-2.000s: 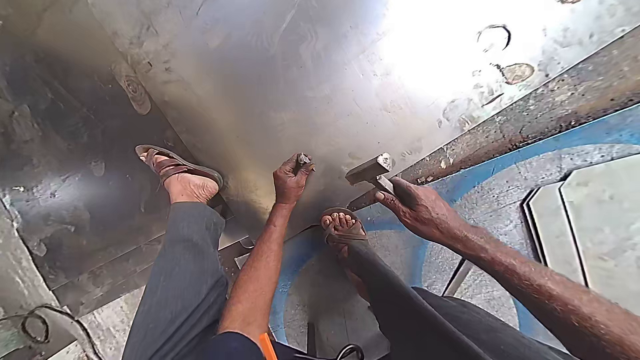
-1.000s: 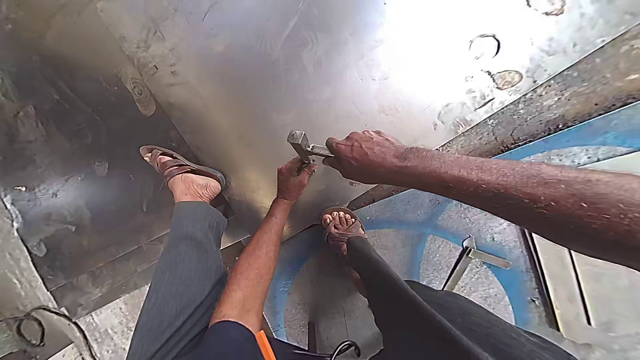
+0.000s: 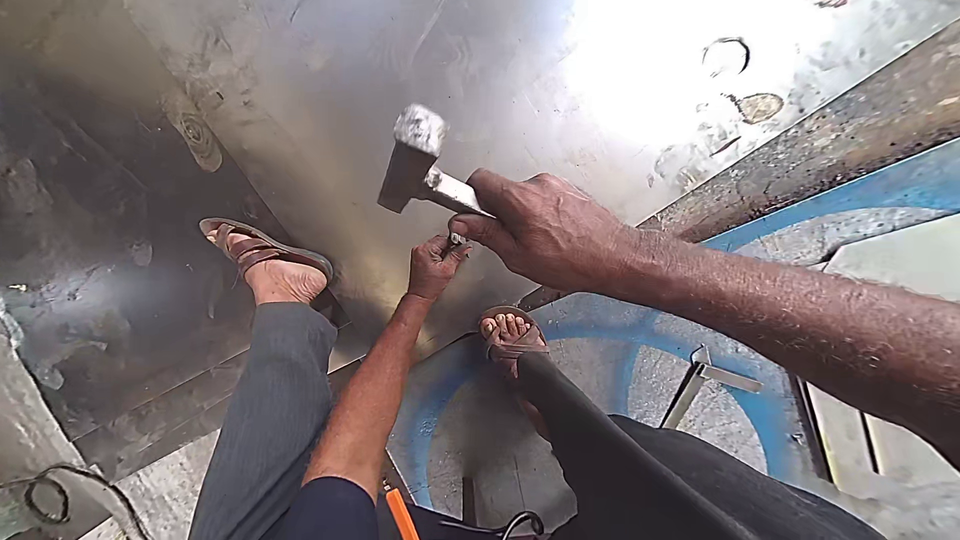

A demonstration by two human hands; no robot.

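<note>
My right hand [image 3: 547, 229] grips the handle of a hammer [image 3: 411, 161] with a blocky metal head, raised above the sheet metal. Below and slightly left of it, my left hand [image 3: 435, 266] pinches a short metal tool [image 3: 456, 238], perhaps a punch or chisel, of which only the top end shows. Under both hands lies a large shiny metal sheet [image 3: 360, 97]. The hammer head is apart from the tool's end in this view. The tool's lower tip is hidden by my left hand.
My sandalled feet [image 3: 289, 277] stand left and right of my left forearm. A metal bar [image 3: 825, 135] runs along the sheet's right edge. Blue-marked flooring [image 3: 585, 322] holds an angled metal piece [image 3: 705, 375]. A black cable [image 3: 67, 472] lies lower left, and pale panels [image 3: 900, 255] lie at right.
The hammer went from my right side to the tool in my left hand, and is now lifted above it, nearer the camera. My left hand has stayed about where it was.
</note>
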